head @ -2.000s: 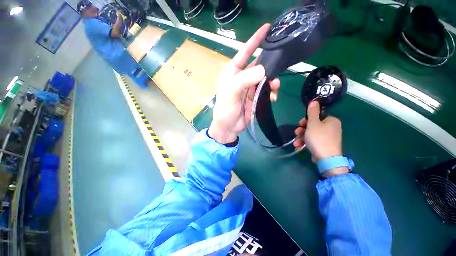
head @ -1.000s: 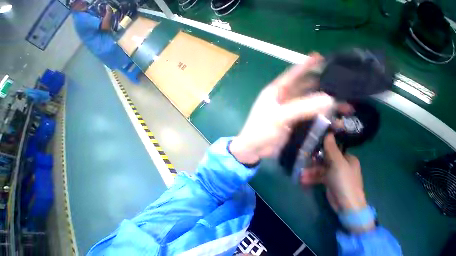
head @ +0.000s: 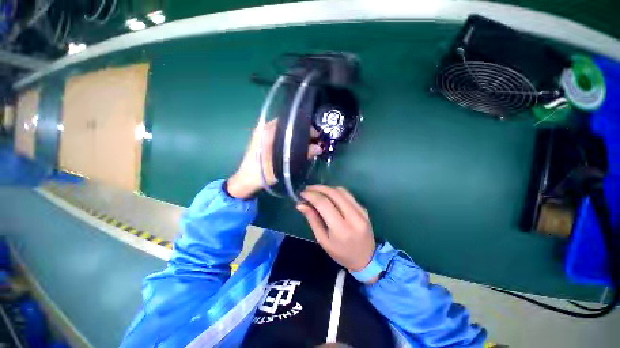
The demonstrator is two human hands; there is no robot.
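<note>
A black headset is held over the green bench mat, left of the view's centre. Its two silver-white headband hoops arc on the left side, with a wide black band beside them. An open round black earcup with a pale patch faces up on its right side. The other black earcup is blurred at the top. My left hand grips the headset from the left, its fingers partly hidden behind the hoops and band. My right hand has its fingertips at the lower end of the hoops.
A black fan with a round wire grille stands at the upper right, beside a green reel. A black stand with a yellowish patch is at the right, by a blue tray. Brown sheets lie at the left.
The view has swung right, bringing the fan, reel and stand in. The headset has turned, hoops now on its left. My right hand has moved from the open earcup to the hoops' lower end.
</note>
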